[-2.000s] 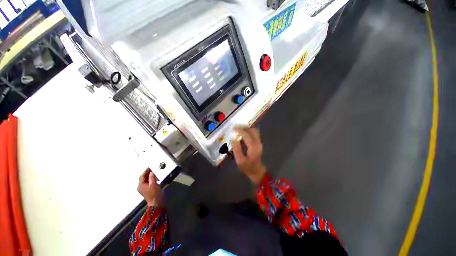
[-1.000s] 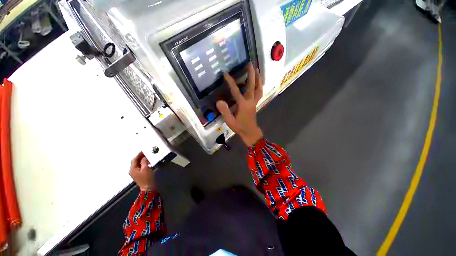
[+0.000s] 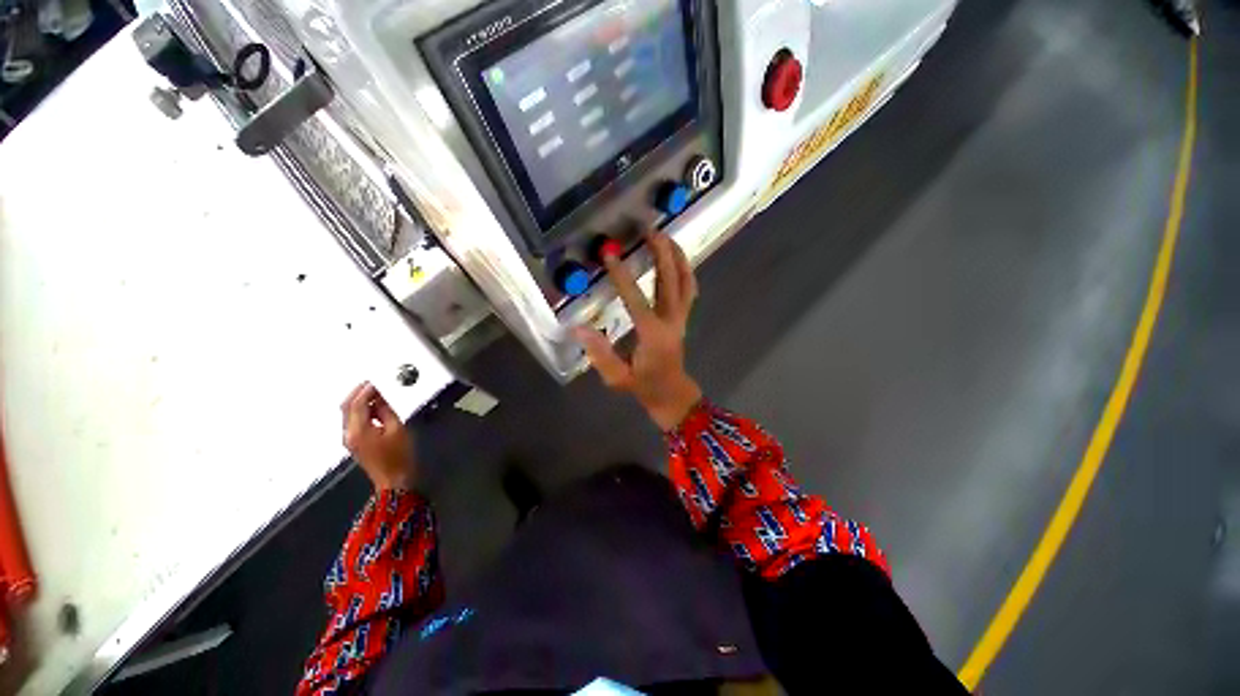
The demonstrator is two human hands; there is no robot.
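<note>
The white spreading machine (image 3: 469,224) stands across the table, with a lit touchscreen (image 3: 592,102) on its panel. Below the screen are a red button (image 3: 607,249), a blue button (image 3: 573,279), another blue button (image 3: 673,199) and a round knob (image 3: 702,173). My right hand (image 3: 653,326) is at the panel's lower edge, fingers spread, with a fingertip at the red button; whether it presses cannot be told. My left hand (image 3: 374,424) rests at the table's near edge, fingers curled, with nothing seen in it.
The off-white table (image 3: 163,354) extends to the left, with red-orange fabric (image 3: 11,544) at its far left. A red emergency stop (image 3: 782,82) is right of the screen. A metal bracket (image 3: 283,116) sits on the machine's left side. Grey floor with a yellow line (image 3: 1115,394) lies right.
My right hand rose from below the panel to the screen's lower edge, then moved down to the red button. The view shifted, and the machine sits higher in it. My left hand stayed at the table edge.
</note>
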